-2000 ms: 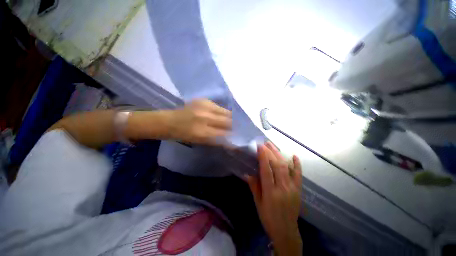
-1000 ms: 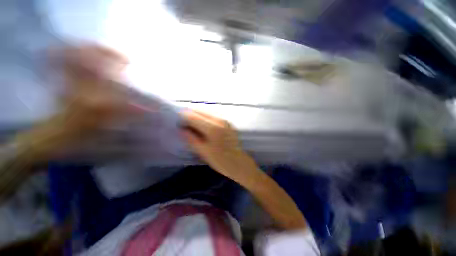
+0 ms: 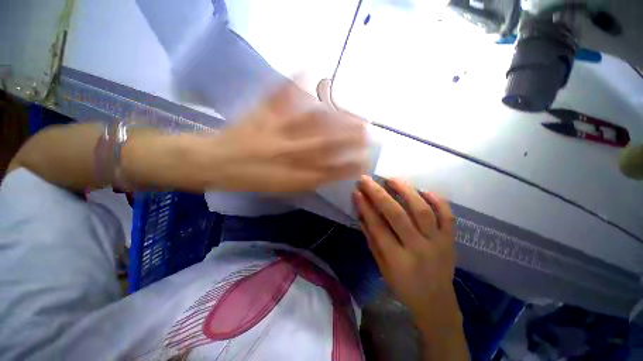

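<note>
A pale blue-grey fabric strip, possibly a collar piece (image 3: 222,67), lies from the far left down to the table's front edge, its near part folded or overlapping there. My left hand (image 3: 289,144) is motion-blurred and lies across the strip, hiding much of its near end. Whether its fingers pinch the cloth cannot be told. My right hand (image 3: 409,229) is at the front edge, with thumb and index fingertips on the strip's near end and the other fingers bent over the table edge.
The sewing machine's dark cylinder attachment (image 3: 539,63) is at upper right. Red-handled snips (image 3: 589,129) and a tan handle end (image 3: 632,162) lie right of it. A ruler strip (image 3: 500,243) runs along the front edge. A blue basket (image 3: 166,229) is below the table at left.
The view has swung and steadied, and the machine head now shows less. My hands are closer together at the strip's near end, and more of the strip's fold shows under my left hand.
</note>
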